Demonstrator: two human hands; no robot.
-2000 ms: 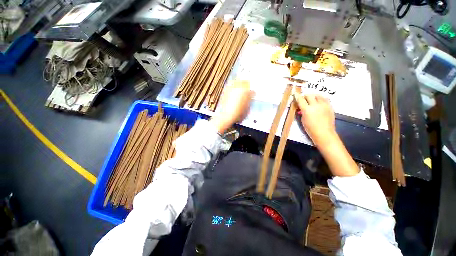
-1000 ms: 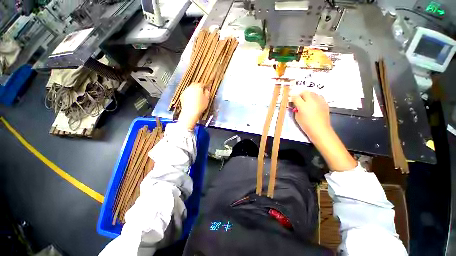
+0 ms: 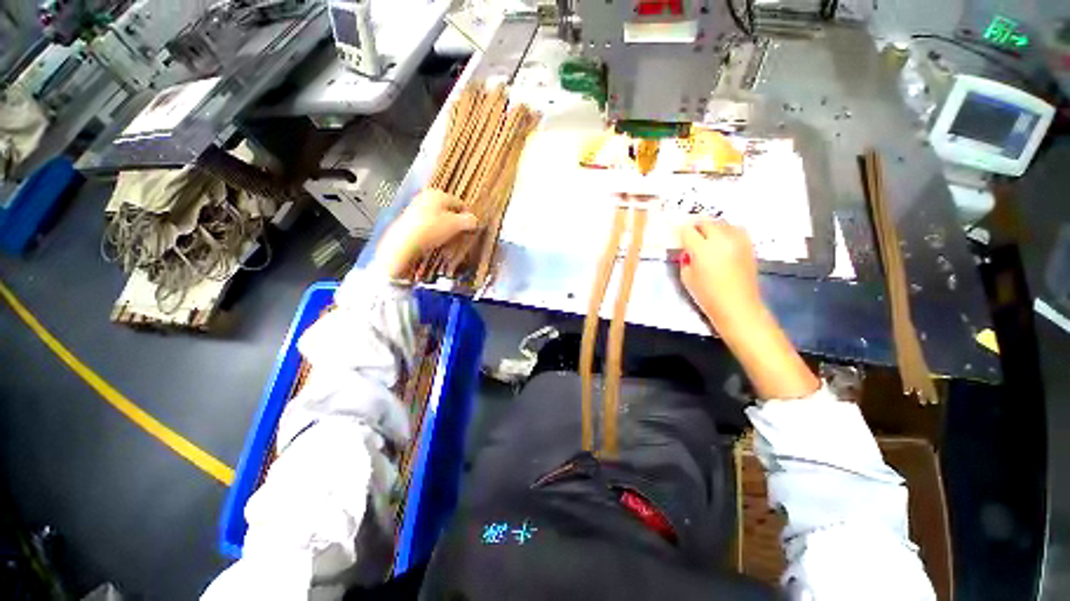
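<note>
Two brown straps run side by side from the white template under the sewing machine head, over the table edge and onto my dark apron. My left hand rests on the near part of the strap pile at the table's left; whether its fingers grip a strap is hard to tell. My right hand is over the template, right of the two straps and apart from them, fingers curled, with a small red-pink item at the fingertips.
A blue crate with straps stands left of my lap, partly under my left sleeve. A cardboard box is right of my lap. Several straps lie at the table's right, near a control panel.
My left hand has moved left from beside the straps onto the pile. My right hand has let go of the two straps and drawn slightly away from them.
</note>
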